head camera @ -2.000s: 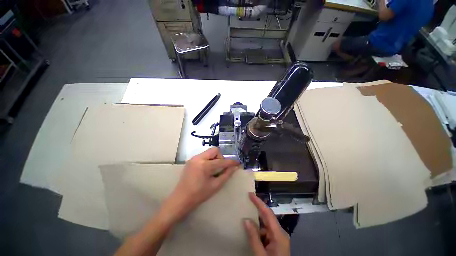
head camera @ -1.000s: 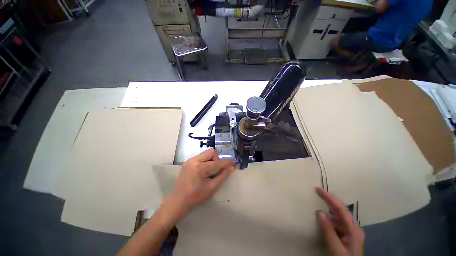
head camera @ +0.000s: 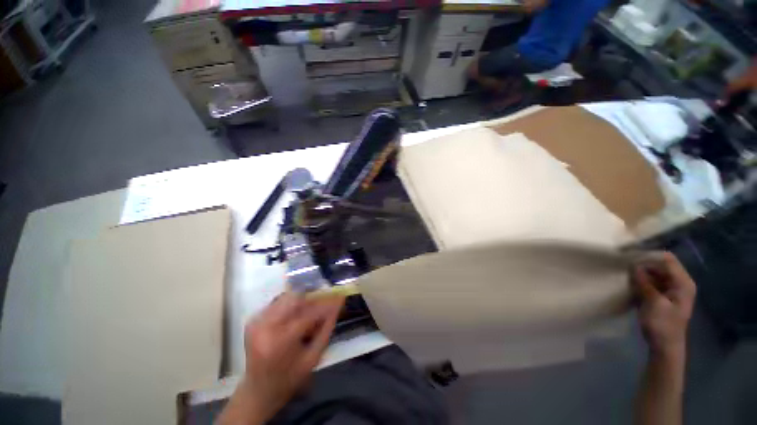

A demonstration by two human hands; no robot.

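A beige panel hangs in the air right of the machine's work area, bowed and blurred. My right hand grips its right end at the far right. My left hand is by the front of the black skiving machine, thumb and curled fingers apart, with nothing visible in it. The panel's left corner is just right of my left fingertips, apart from them. Part of the yellow strip shows between my left hand and the panel. The presser foot is too blurred to make out.
A left stack of beige panels lies left of the machine. A right stack, beige over brown, lies on the right. A dark pen-like stick lies behind the machine. A person in blue sits at the back.
The view has turned to the right. The panel has moved off the machine bed to the right and is lifted by my right hand. My left hand has come away from the panel.
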